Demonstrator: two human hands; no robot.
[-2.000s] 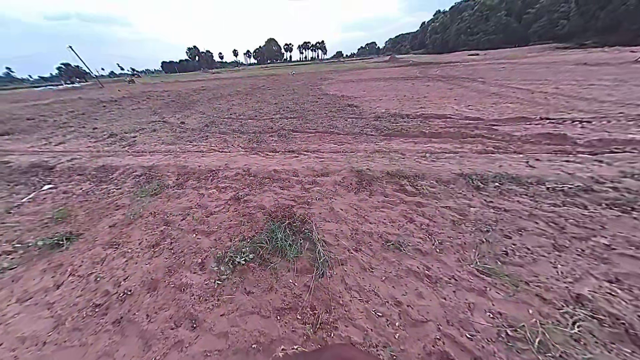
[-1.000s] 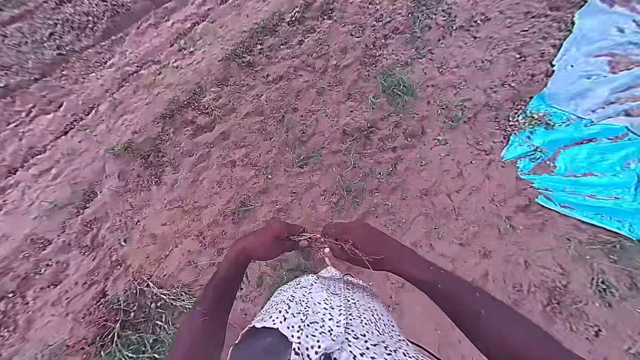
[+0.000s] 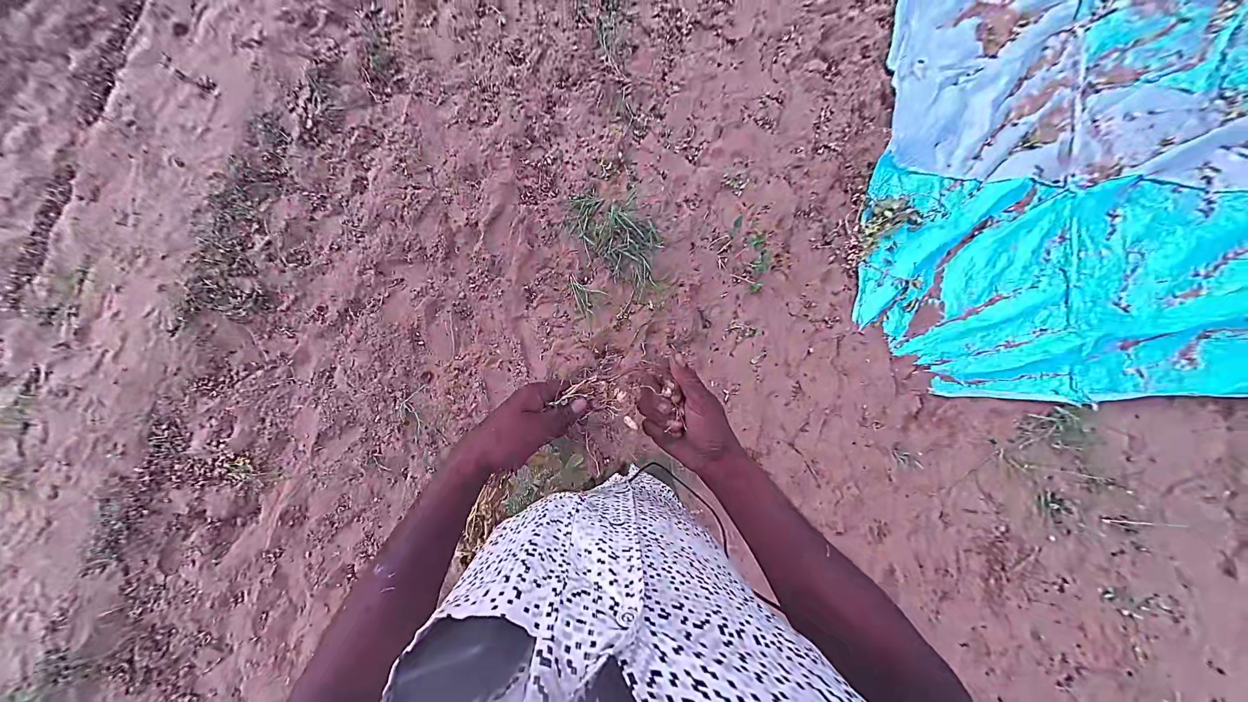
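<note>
My left hand (image 3: 534,417) grips the thin stems and roots of an uprooted plant (image 3: 609,390) between thumb and fingers, in front of my patterned shirt. Small pale pods, which look like peanuts, hang among the roots in the gap between my hands. My right hand (image 3: 687,414) is curled at the pods on the other side, with its thumb pointing up and some pods against its fingers. Whether it holds them loose or still on the roots cannot be told.
Reddish bare soil with small grass tufts (image 3: 616,234) lies around me. To the upper right a blue and whitish plastic sheet (image 3: 1082,292) is spread on the ground, with soil and a little plant matter (image 3: 889,216) on it. Greenery shows just below my hands.
The view has tilted down from the open field to the ground. Since one second ago my hands have moved apart a little, and more of the pods shows between them.
</note>
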